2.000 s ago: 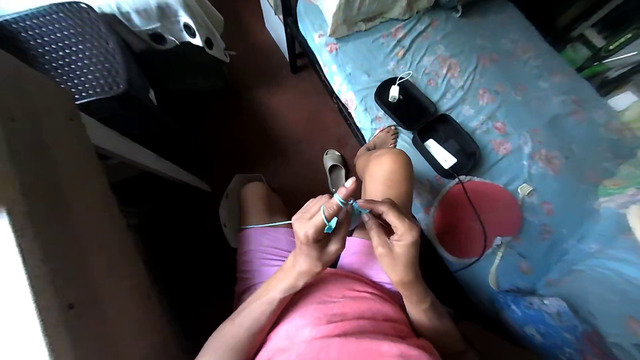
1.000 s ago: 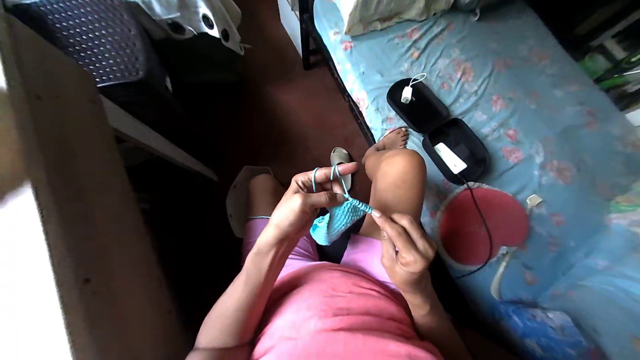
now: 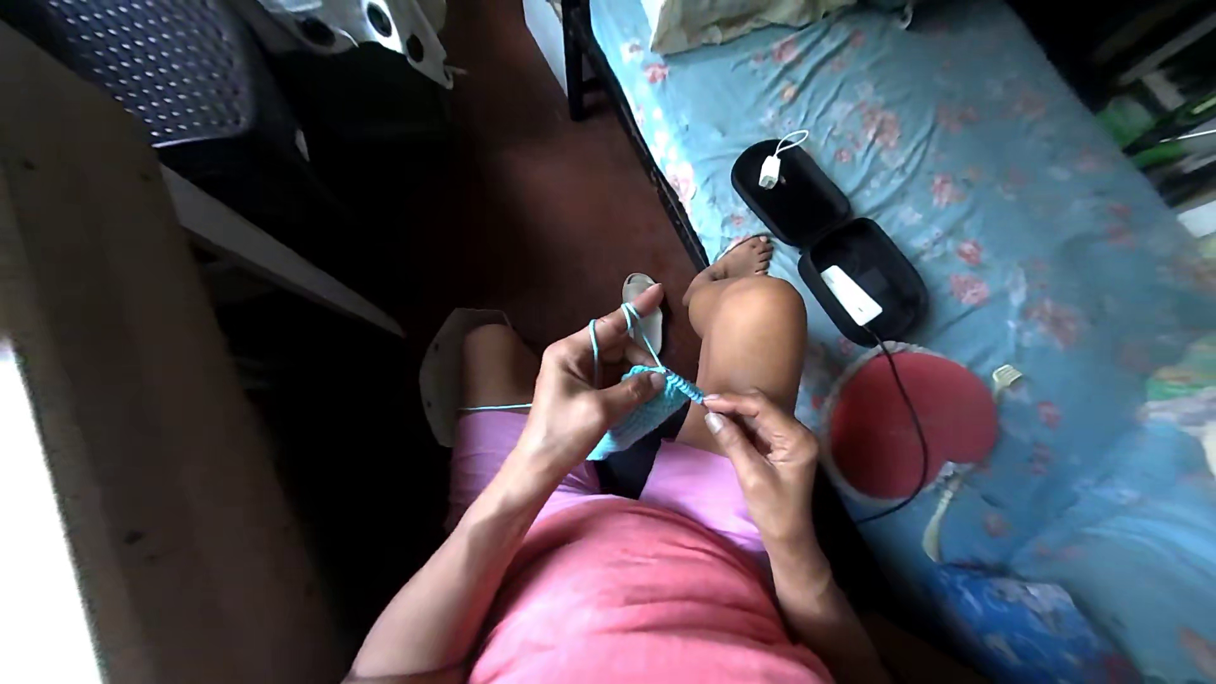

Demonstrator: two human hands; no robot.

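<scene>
My left hand (image 3: pixel 584 385) pinches a piece of turquoise yarn crochet work (image 3: pixel 638 423) between thumb and fingers. Turquoise yarn (image 3: pixel 595 347) loops around its raised index finger, and a strand trails left across my thigh. Several loops (image 3: pixel 682 385) sit in a row at the top edge of the work, on what looks like a thin hook. The fingertips of my right hand (image 3: pixel 765 446) close on the near end of that row; the hook's shaft is mostly hidden by loops and fingers. The work hangs over my lap, between the two hands.
On the right, a bed with a blue floral sheet (image 3: pixel 912 123) holds an open black case (image 3: pixel 863 280) with a white device (image 3: pixel 852 294), a black cable and a round red item (image 3: pixel 912 423). A dark woven plastic chair (image 3: pixel 161 66) and a wooden edge (image 3: pixel 123 380) flank the left. A slipper (image 3: pixel 644 328) lies on the floor.
The crochet piece, bunched up and mostly hidden two seconds ago, now shows between my hands. My left index finger has lifted with the yarn, and my right hand has moved away from the left.
</scene>
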